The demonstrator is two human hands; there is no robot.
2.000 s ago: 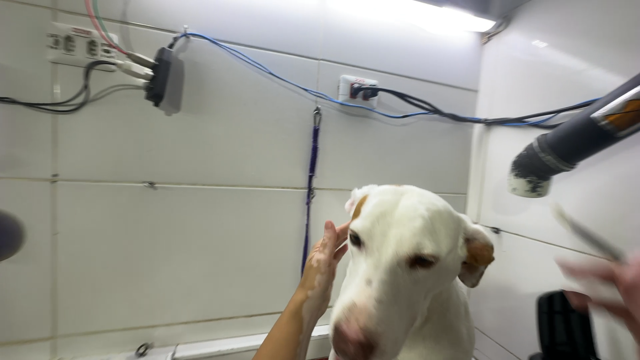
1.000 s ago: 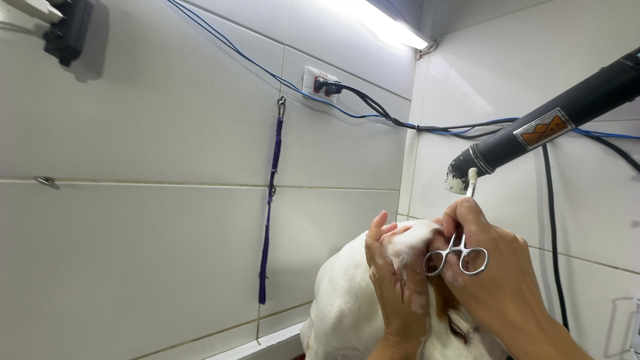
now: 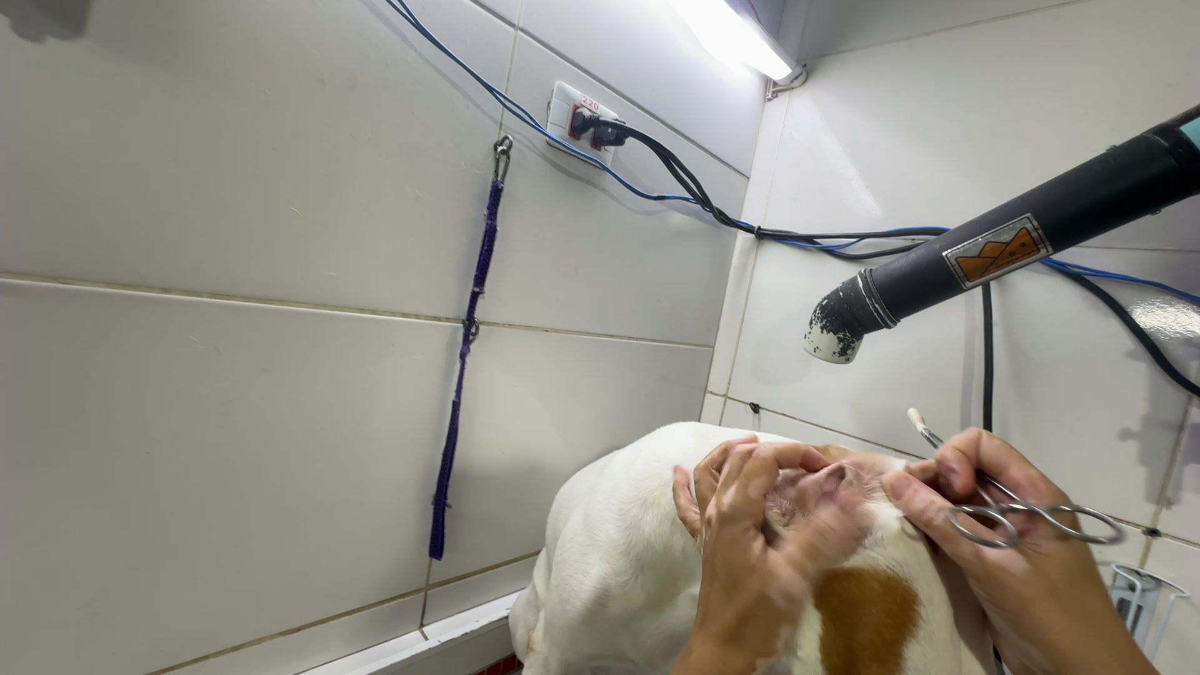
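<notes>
A white dog [image 3: 619, 534] with a brown patch fills the lower middle of the view. My left hand [image 3: 764, 553] holds the dog's ear flap folded back, so the pink inner ear [image 3: 830, 483] shows; its thumb is blurred. On the other side of the ear, my right hand [image 3: 1003, 525] grips metal hemostat forceps [image 3: 994, 511] with ring handles. White cotton wraps the forceps' tip, which points up and away from the ear. The fingertips of my right hand are at the ear's edge. Much of the dog's head is hidden or out of view.
A black dryer nozzle [image 3: 937, 267] with a worn white end reaches in from the right above my hands. A purple strap [image 3: 478, 272] hangs on the tiled wall. Black and blue cables run from a wall socket [image 3: 581, 122]. A wire rack [image 3: 1139, 600] stands low at right.
Two seconds ago the dog faced me with my left hand beside its head; now its ear is held open. My right hand has come in from the right edge with the forceps. The view has shifted.
</notes>
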